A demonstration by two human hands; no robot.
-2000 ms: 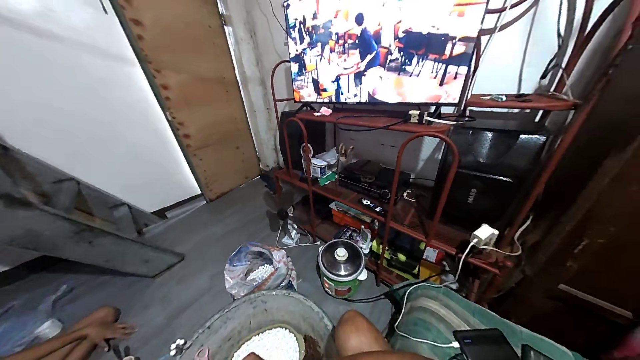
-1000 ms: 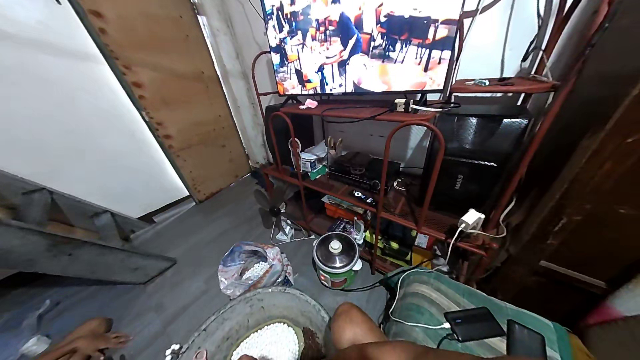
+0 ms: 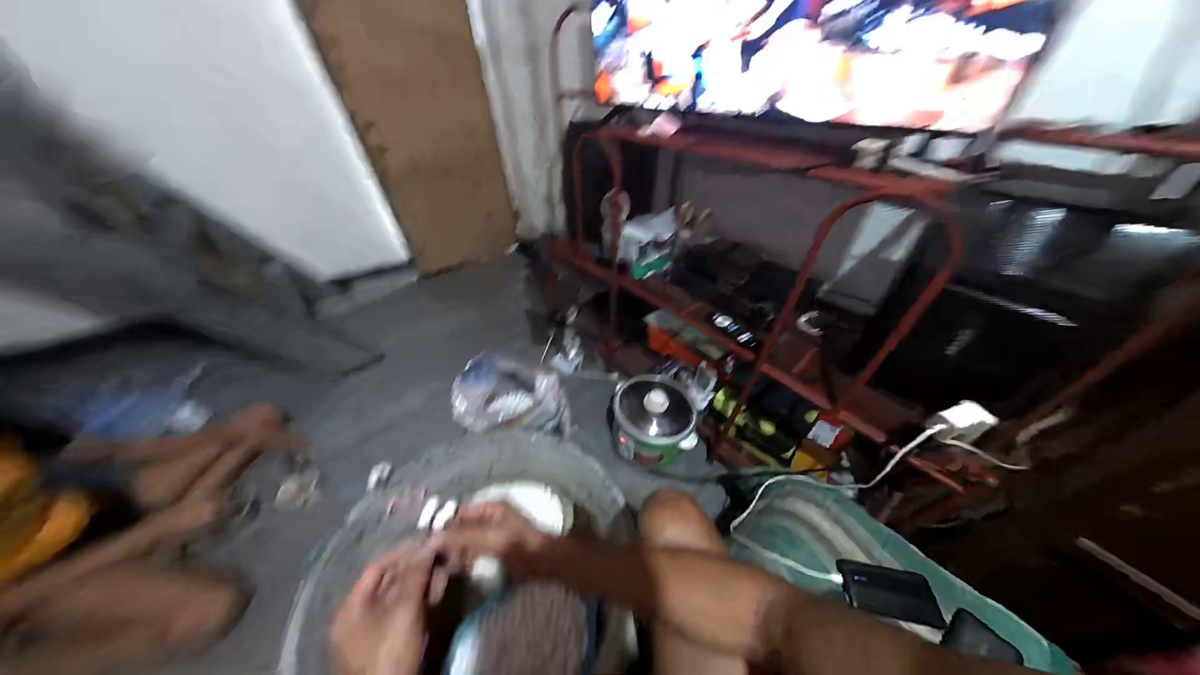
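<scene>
Both my hands are together over a large round grey basin (image 3: pixel 544 450). My left hand (image 3: pixel 380 600) is at the lower centre, fingers bent toward my right hand (image 3: pixel 492 534), which reaches in from the right. Small white pieces (image 3: pixel 436 513) lie by the fingertips; blur hides whether either hand grips one. Behind my right hand, a round container of white contents (image 3: pixel 534 502) sits in the basin. Below it is a container with a brown, grainy-looking content (image 3: pixel 530 628).
A plastic bag with white pieces (image 3: pixel 511 398) and a green rice cooker (image 3: pixel 656 417) stand beyond the basin. A red metal rack (image 3: pixel 797 300) holds a television (image 3: pixel 816 56). Another person's legs (image 3: pixel 187 469) are at left. A power bank (image 3: pixel 891 592) lies on a green surface at right.
Both hands have come into view over the basin, where earlier neither showed clearly. More of the other person at left is visible. The view has shifted and blurred.
</scene>
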